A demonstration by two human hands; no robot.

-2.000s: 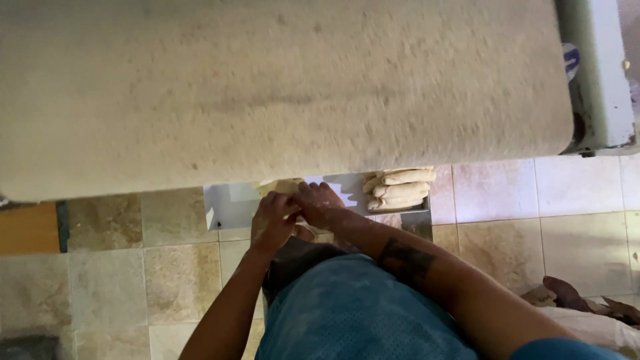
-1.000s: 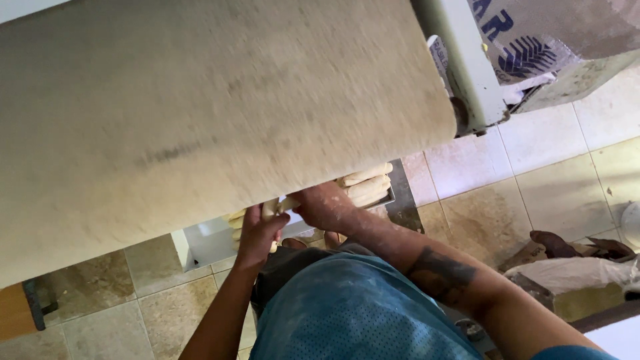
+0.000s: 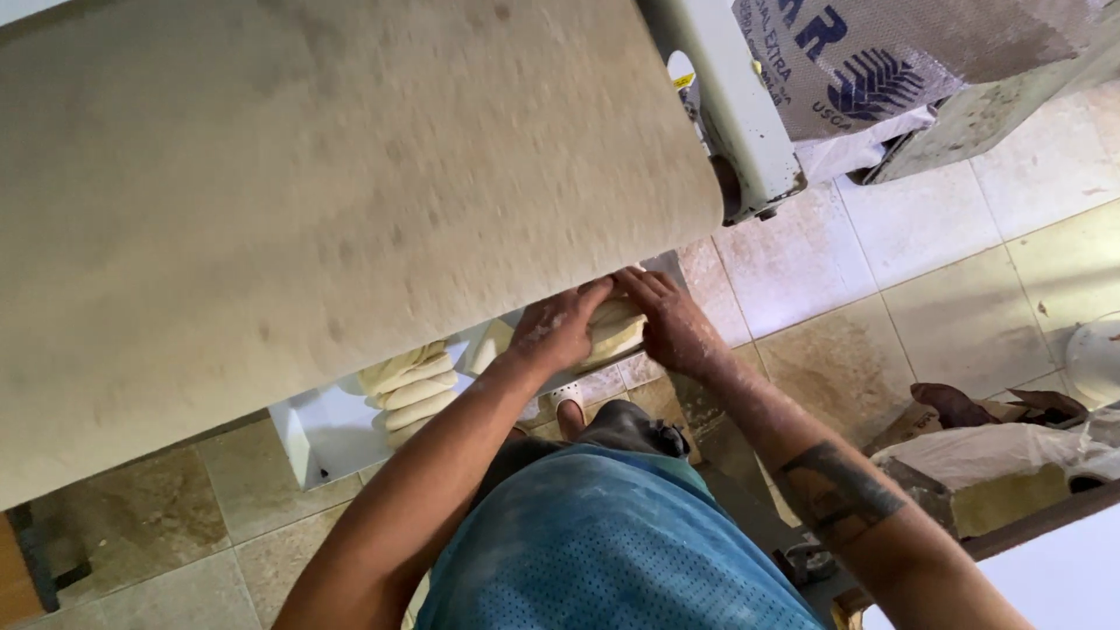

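Observation:
My left hand and my right hand reach down just past the near edge of a floured conveyor belt. Between them lies a pale dough piece in a white tray below the belt, and the fingers of both hands touch the dough there. Their fingertips come close together at the belt's edge and are partly hidden. To the left, several rolled dough pieces lie in a row in the same white tray. Part of the tray is hidden under the belt and behind my left forearm.
A painted metal frame edges the belt at the right. Beyond it stands a printed woven sack. Floor tiles spread at the right, with a plastic bag near a white table corner. An orange panel is at lower left.
Both hands have moved right, from the tray's middle to the dough at its right end. The dough piece held between the fingers a second ago no longer shows there. The view has turned.

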